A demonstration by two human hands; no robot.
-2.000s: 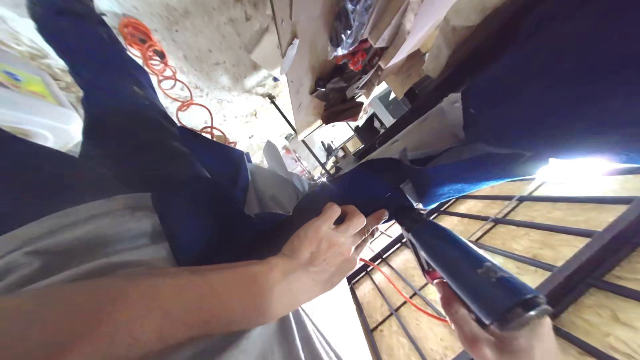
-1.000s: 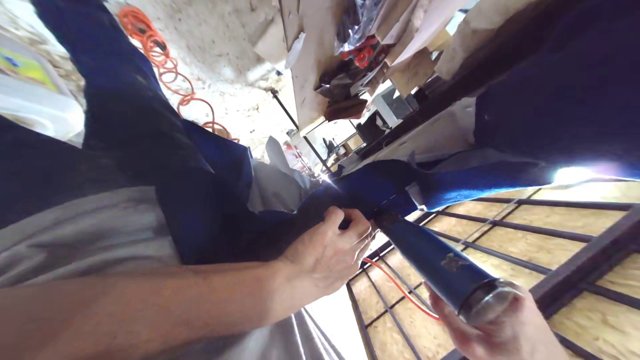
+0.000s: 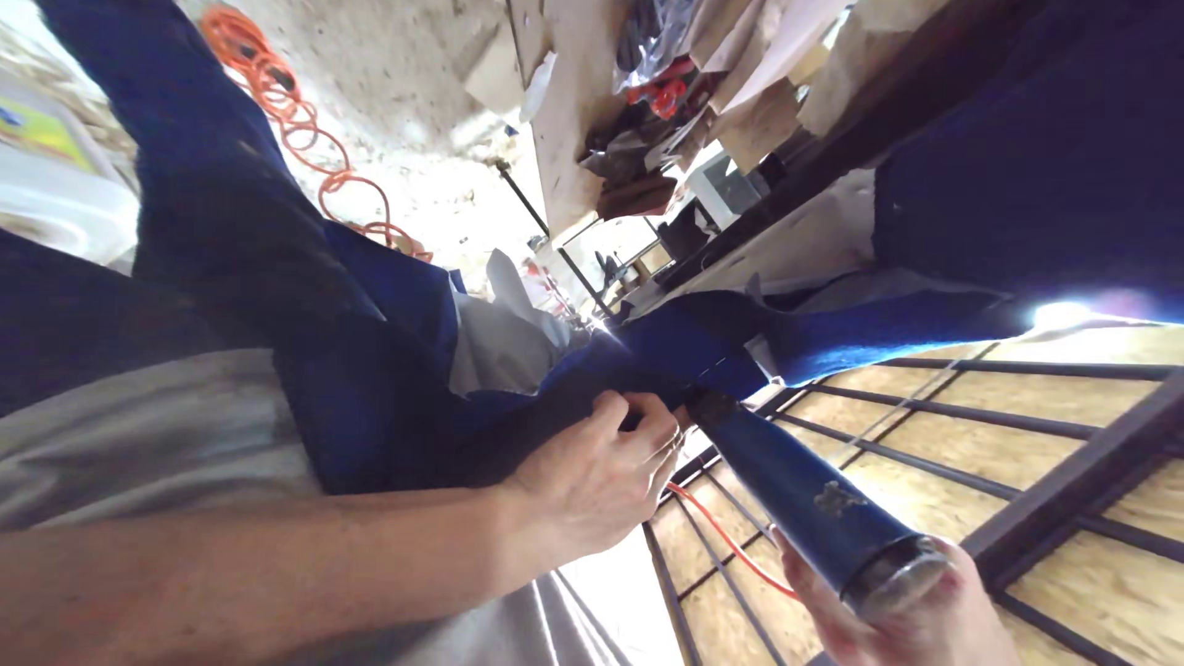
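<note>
My left hand pinches the edge of dark blue fabric with bent fingers, close beside the front end of a tool. In my right hand, at the lower right, is a blue cylindrical pneumatic tool, probably an upholstery stapler. Its dark nose touches or nearly touches the fabric by my left fingertips. Most of my right-hand fingers are hidden behind the tool. Pale grey material shows at the fabric's edge.
A dark metal grid frame lies over wood board at the right. A coiled orange air hose hangs at the upper left, near a white plastic container. Cardboard and paper pieces are piled at the top.
My right hand and the tool have shifted slightly, and the tool's rear end has tilted compared with two seconds ago. My left hand keeps its grip on the fabric.
</note>
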